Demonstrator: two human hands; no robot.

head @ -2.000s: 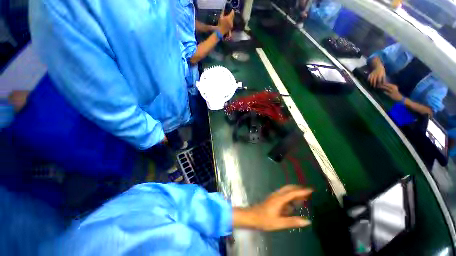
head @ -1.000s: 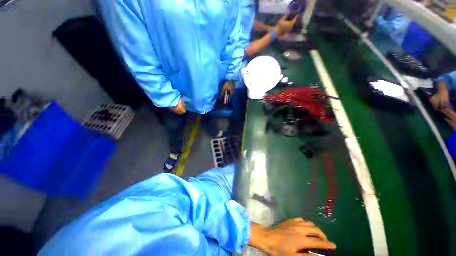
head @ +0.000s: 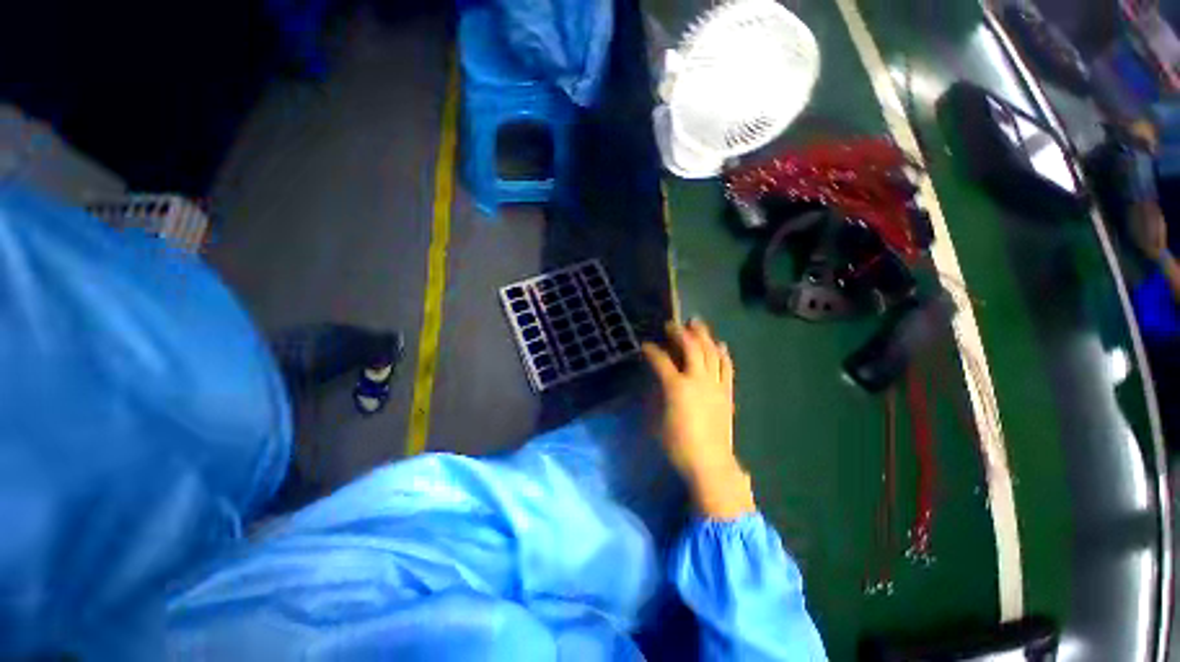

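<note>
My right hand (head: 699,407) is at the near edge of the green bench (head: 789,479), blurred, fingers pointing up the picture and slightly apart, with nothing seen in it. My left hand is not in view; a blue sleeve (head: 453,556) spreads over the bottom left, its end hidden. Red wire leads (head: 841,181) lie in a loose bundle on the bench. Black wired parts (head: 822,272) lie tangled under them. A black block (head: 880,356) sits beside them, with thin red strands below it.
A white fan (head: 738,78) stands at the bench's top end. A white rail (head: 964,310) runs along the conveyor, which carries a dark unit (head: 1016,142). A gridded tray (head: 569,323), a blue stool (head: 518,142) and a person's shoe (head: 373,388) are left of the bench. A dark object's edge (head: 964,643) shows at bottom right.
The view has swung left and down, showing more floor. The left hand seen earlier over the bench is gone from view; my right hand now appears at the bench edge.
</note>
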